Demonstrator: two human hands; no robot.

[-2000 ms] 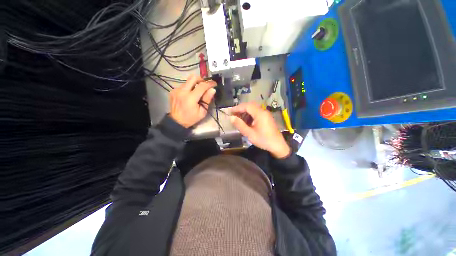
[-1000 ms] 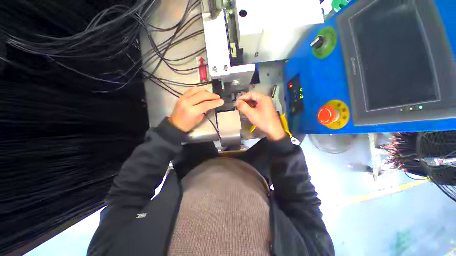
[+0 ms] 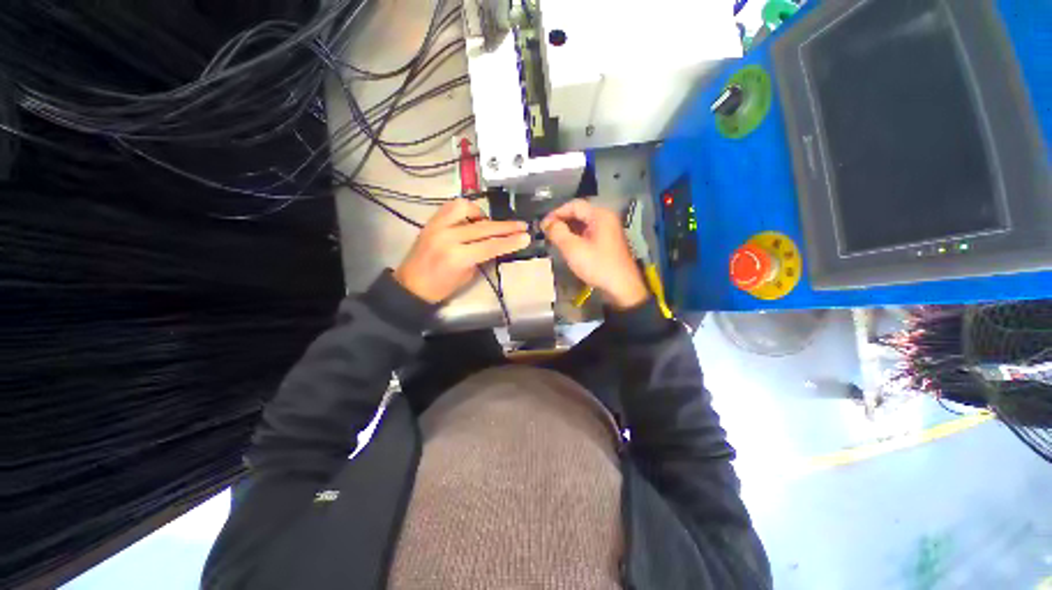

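A thin black cable (image 3: 501, 290) hangs from under my left hand, beside the pale front block (image 3: 527, 288). My left hand (image 3: 459, 248) has its fingers stretched toward the dark loading fixture (image 3: 539, 233) and holds the cable. My right hand (image 3: 595, 247) meets it there, thumb and fingertip pinched at the cable end. The fingertips nearly touch. The cable end and any small piece on it are hidden by the fingers. The white feed rail (image 3: 500, 104) stands just beyond the hands.
Loose black leads cross the bench (image 3: 362, 236) at left, beside a huge hanging cable bundle (image 3: 150, 300). A red clamp (image 3: 467, 168) is left of the rail. Yellow-handled pliers (image 3: 656, 288) lie right. The white cover (image 3: 635, 69) and blue control box (image 3: 715, 184) with emergency stop (image 3: 751, 266) stand right.
Both hands have moved forward from above the front block to the fixture and come together. The front block is now uncovered. Over the last second the fingertips closed in slightly.
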